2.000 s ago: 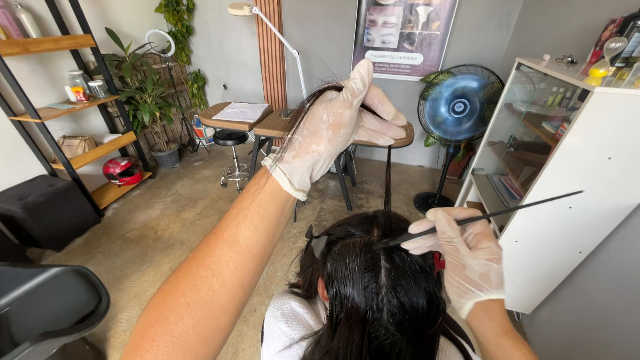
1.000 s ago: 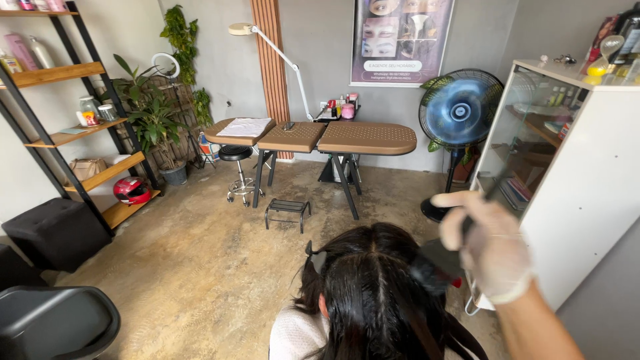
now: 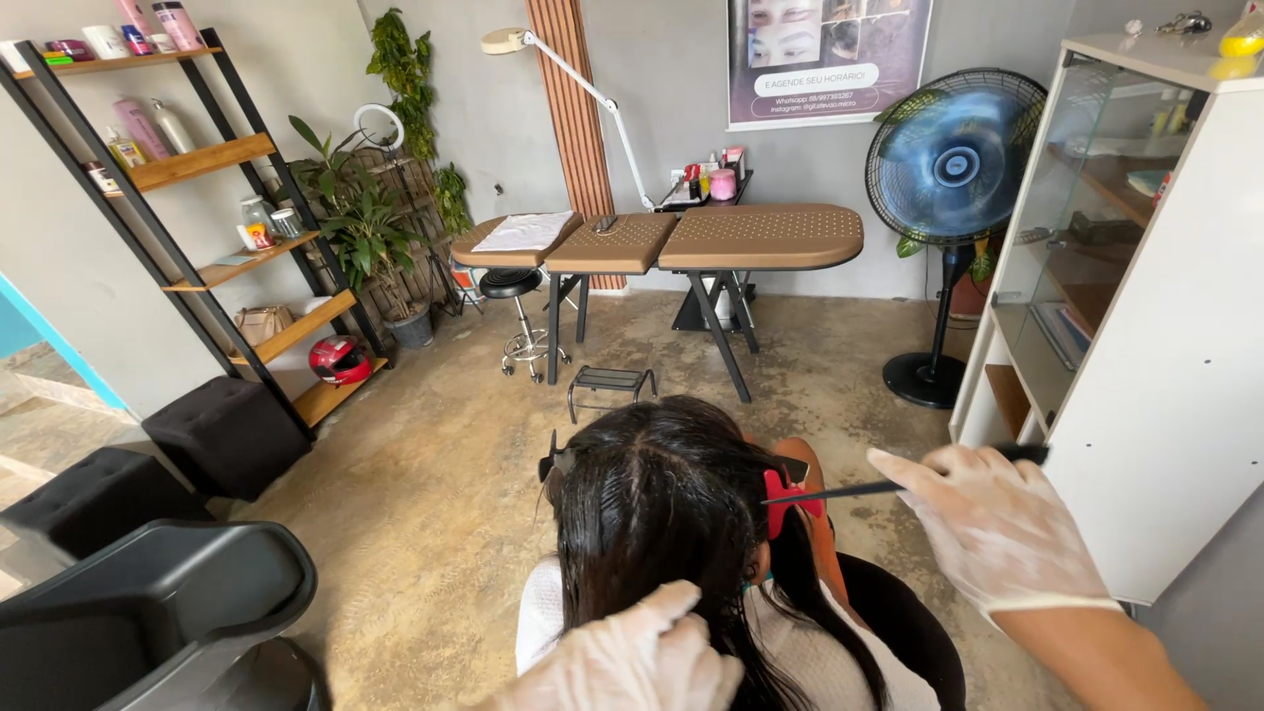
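Observation:
A seated person's long, dark, wet-looking hair (image 3: 652, 494) is parted down the middle. My gloved left hand (image 3: 632, 657) lies against the back of the hair at the bottom of the view; whether its fingers grip a strand I cannot tell. In my gloved right hand (image 3: 997, 523) is a black brush with a thin pointed handle (image 3: 849, 491); the tip points left, at a red hair clip (image 3: 790, 494) on the right side of the head. A dark hair clip (image 3: 555, 459) sits on the left side.
A black plastic chair or basin (image 3: 148, 612) stands at lower left, near black ottomans (image 3: 227, 434). Ahead are a brown treatment table (image 3: 760, 237), a low step (image 3: 612, 380) and a wheeled stool (image 3: 511, 286). A standing fan (image 3: 956, 168) and a white cabinet (image 3: 1165, 326) are at right.
Two seconds ago my left hand held a strand raised above the head; it is now low behind the hair. My right hand has turned the tool, whose thin end pointed up and right before.

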